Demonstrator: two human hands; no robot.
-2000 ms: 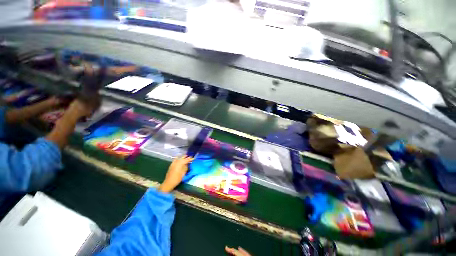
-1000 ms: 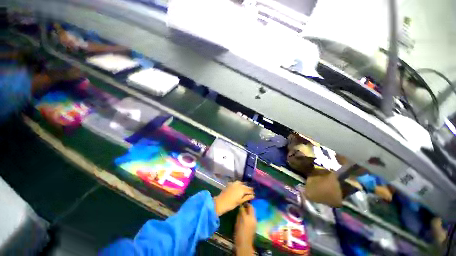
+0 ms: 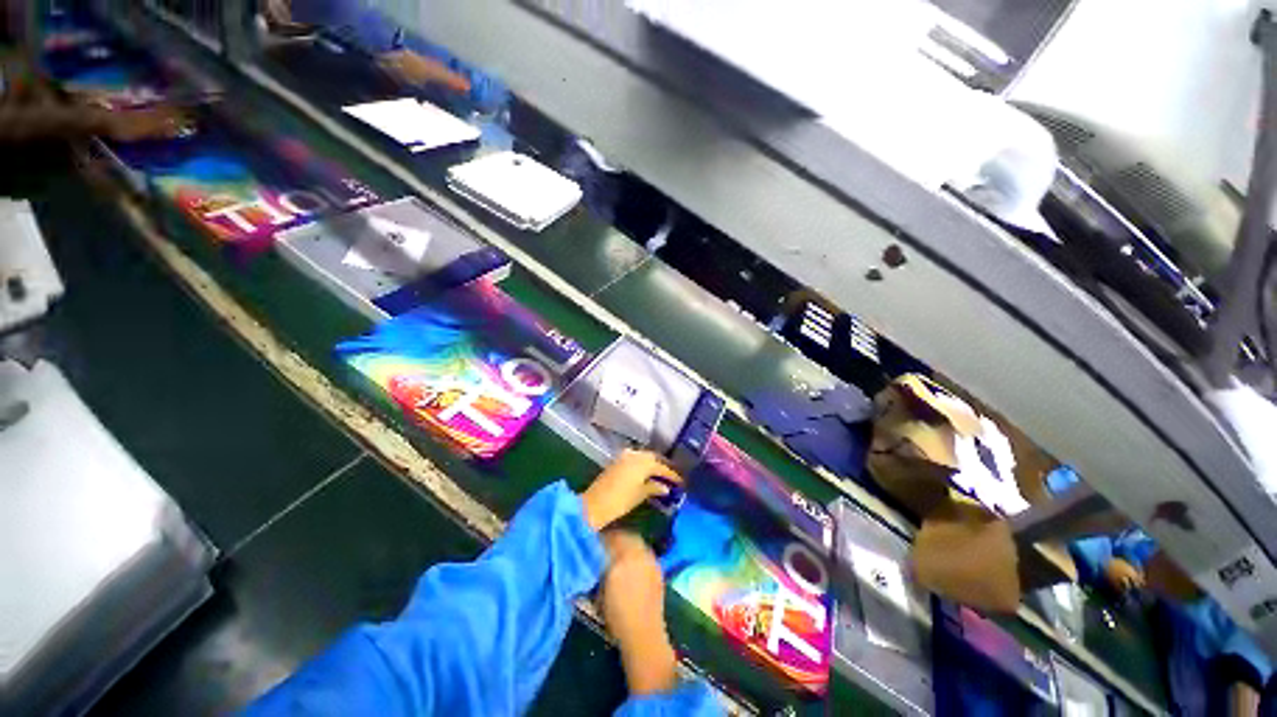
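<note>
A grey box half (image 3: 602, 399) lies on the belt, with a small white card (image 3: 630, 402) on it and a dark compartment strip (image 3: 696, 434) along its right end. My left hand (image 3: 630, 486) reaches over the lower end of this strip, fingers bent down at it. Whether it holds anything is hidden. My right hand (image 3: 633, 572) is just below, by the left wrist, its fingers partly hidden, so its grip cannot be told. A colourful printed box half (image 3: 756, 574) marked "T10" lies right of my hands, and another (image 3: 455, 371) lies to the left.
More boxes lie along the green conveyor (image 3: 560, 483). White sheets (image 3: 84, 518) are stacked at left. White flat stacks (image 3: 514, 189), dark blue packets (image 3: 812, 425) and a brown carton (image 3: 966, 560) lie across the belt. A grey overhead shelf (image 3: 840, 210) crosses above. Other workers' arms show at both sides.
The view has shifted and turned. My left hand moved from one box's dark end to another's. My right hand came up into view, met the left fingers, then dropped back below the left wrist.
</note>
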